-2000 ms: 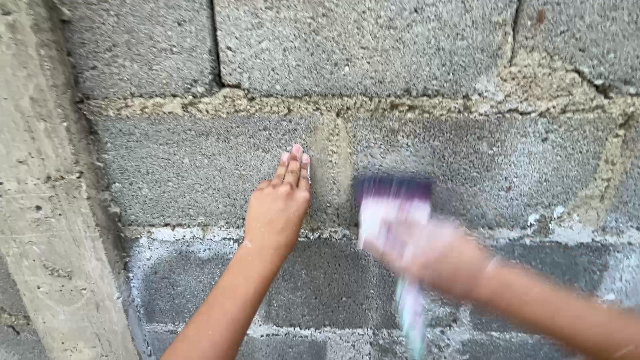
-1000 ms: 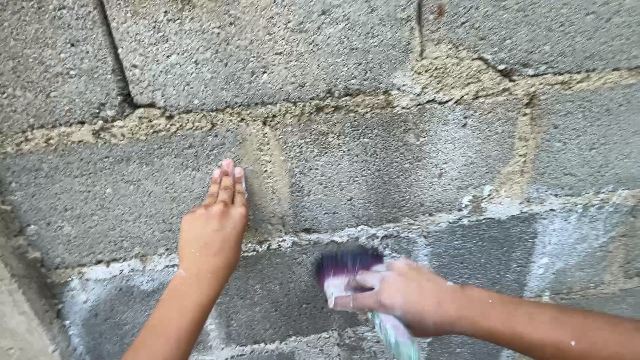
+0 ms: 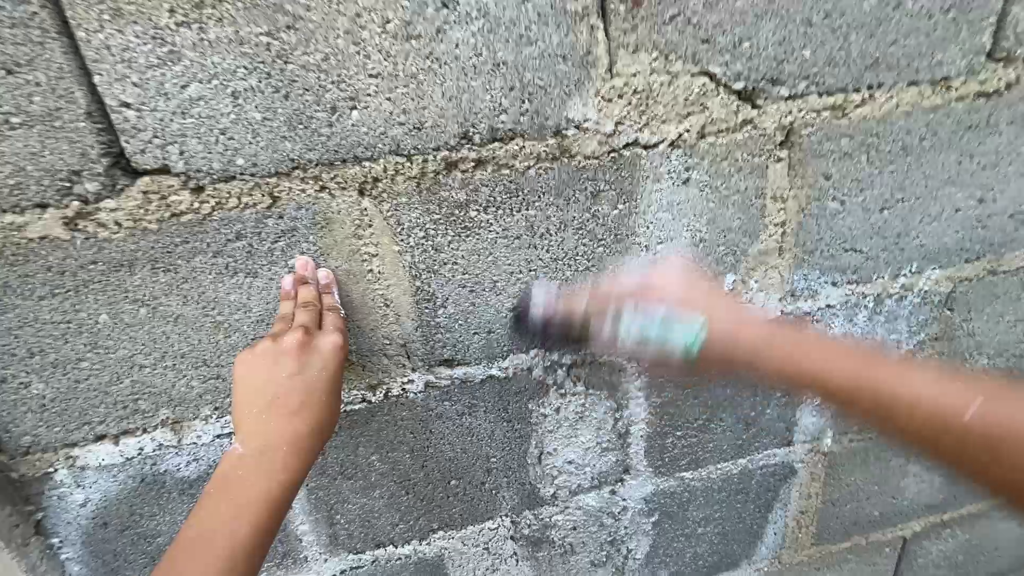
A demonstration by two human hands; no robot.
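A wall of grey concrete blocks [image 3: 496,240] fills the head view. Flat against one block rests my left hand [image 3: 292,376], its fingers pointing up beside a vertical mortar joint [image 3: 376,280]; it holds nothing. My right hand [image 3: 664,308], blurred by motion, grips a brush [image 3: 548,316] with dark bristles and a pale and green handle. The bristles point left at the block to the right of that joint. Whether they touch it cannot be told. White specks dot both hands and forearms.
Rough tan mortar [image 3: 664,104] bulges from the upper joint. White residue coats the lower joints [image 3: 576,436] and parts of the blocks. At the lower left corner shows the edge of a concrete post [image 3: 20,520].
The brush has moved up from the lower dark block, and its bristles, upward two seconds ago, now point left. My left hand stays flat on the wall. The view has shifted right.
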